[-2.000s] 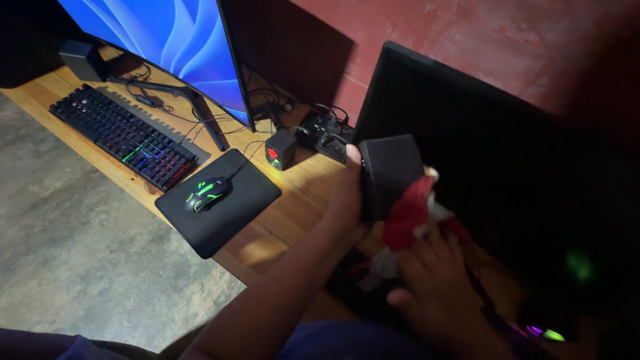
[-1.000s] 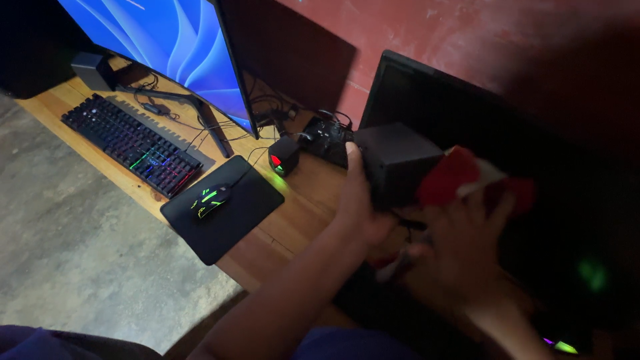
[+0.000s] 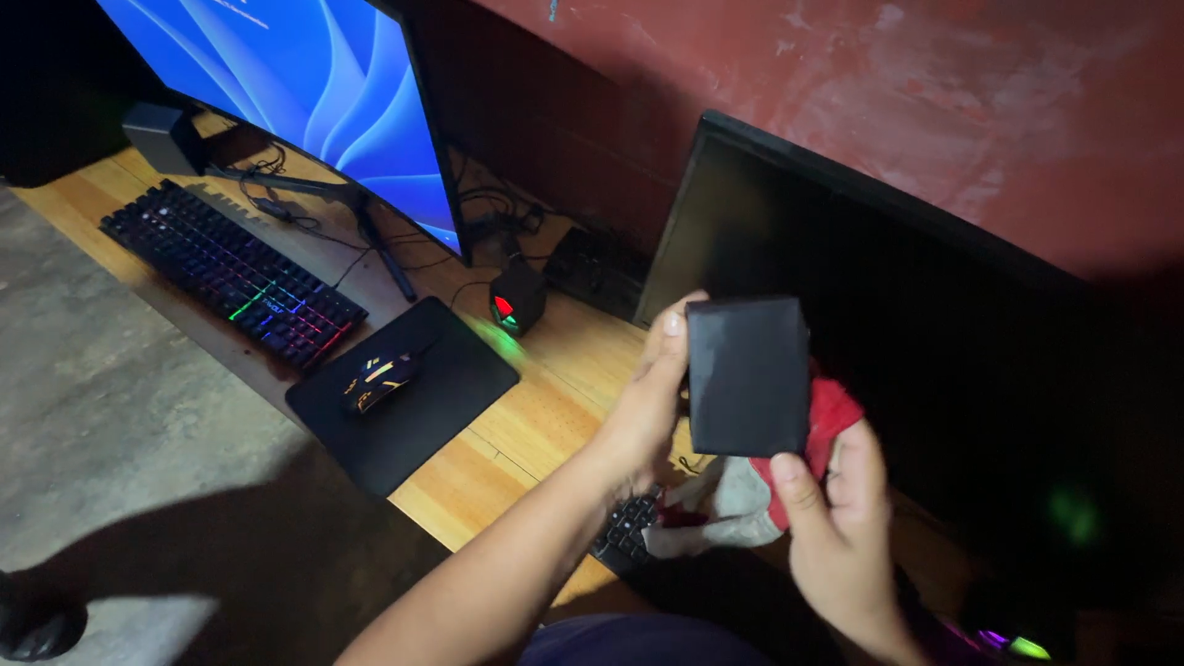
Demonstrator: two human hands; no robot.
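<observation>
A black box-shaped object [image 3: 747, 377], resembling the small speaker at the far left, is held up in front of a dark monitor [image 3: 888, 305]. My left hand [image 3: 652, 398] grips its left side, thumb near the top corner. My right hand [image 3: 837, 518] holds a red and white cloth [image 3: 828, 416] against its lower right side, the thumb at the bottom corner. The cloth's pale end hangs below the box, over part of a keyboard [image 3: 631, 529] on the desk. The fingers behind the box are hidden.
On the wooden desk [image 3: 527, 407] are a lit keyboard [image 3: 236, 273], a mouse [image 3: 381, 377] on a black mouse pad [image 3: 407, 407], a small speaker [image 3: 162, 139] and a red-lit device [image 3: 516, 298]. A lit monitor [image 3: 314, 102] stands behind them, with cables around its stand.
The black box has turned, so a flat face now points at the camera. My right hand and the cloth have moved from beside the box to its lower right edge.
</observation>
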